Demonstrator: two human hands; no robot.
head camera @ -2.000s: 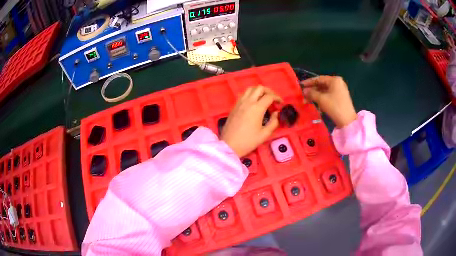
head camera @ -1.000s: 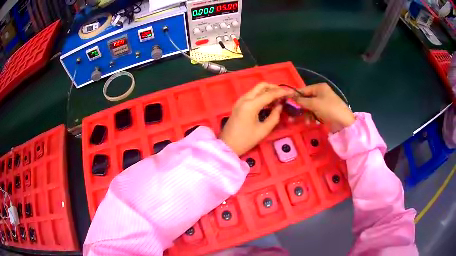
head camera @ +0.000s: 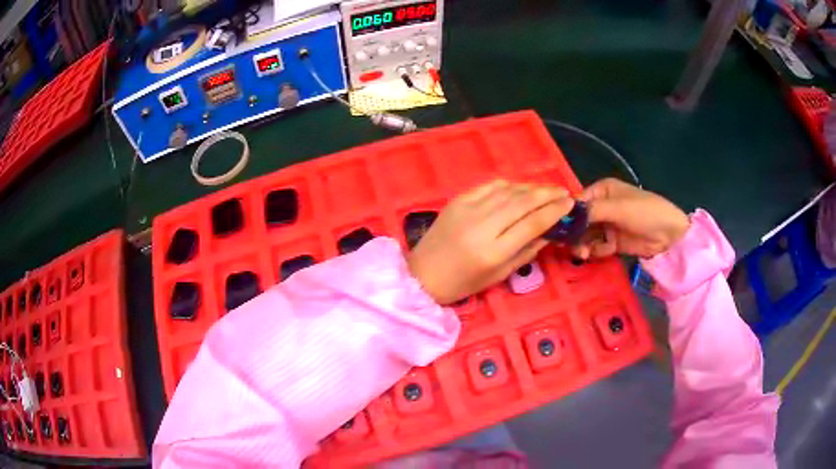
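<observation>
A dark watch body (head camera: 570, 223) with a small blue lit mark is held between my two hands above the right part of the red compartment tray (head camera: 374, 178). My left hand (head camera: 500, 236) has its fingers on the watch's left side. My right hand (head camera: 632, 218) holds its right side. The fingers hide part of the watch. Black-screened watch bodies (head camera: 281, 207) lie in pockets at the left. Watch bodies with red or pink backs up (head camera: 546, 348) lie in the nearer right pockets, each with a dark round centre.
A blue controller box (head camera: 229, 88) and a power supply (head camera: 392, 46) with lit digits stand behind the tray. A pale ring (head camera: 220, 158) lies before the box. Another red tray (head camera: 95, 316) is at the left. A thin cable (head camera: 605, 147) loops behind the tray's right edge.
The watch has moved right and slightly nearer, and now shows a blue mark. Both hands have moved right with it. The supply's green digits have changed.
</observation>
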